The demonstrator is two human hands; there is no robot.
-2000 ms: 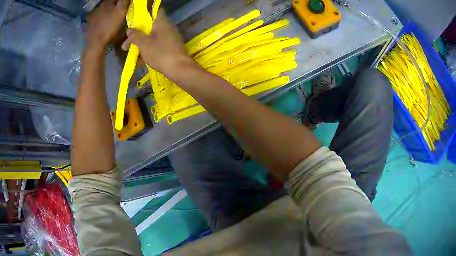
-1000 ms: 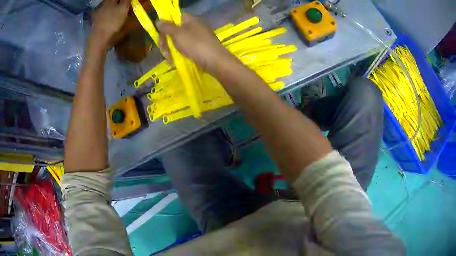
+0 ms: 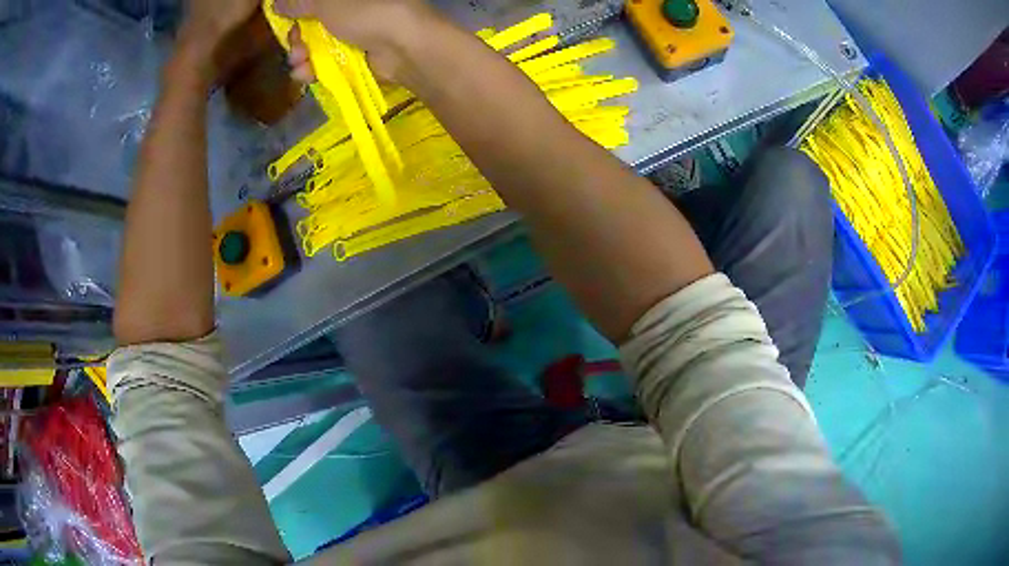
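Note:
Yellow strips (image 3: 415,155) lie in a loose pile on the grey metal table (image 3: 763,77), their looped ends towards the left. My right hand (image 3: 354,28) is at the top edge, partly cut off, closed on a few yellow strips (image 3: 360,111) that hang down over the pile. My left hand (image 3: 216,28) is at the top left, cut off by the frame edge and blurred; its fingers cannot be made out. An orange-brown block (image 3: 263,83) shows just below and between my hands.
Orange-yellow button boxes with green buttons sit at the table's left (image 3: 249,249) and right (image 3: 680,33). A blue bin (image 3: 963,299) of yellow strips stands at the right, with a clear hose across it. Red material in a clear bag (image 3: 77,475) is at lower left.
My right hand has moved up and left with its strips since one second ago. The view has shifted slightly, so the table and pile sit a little further left and up.

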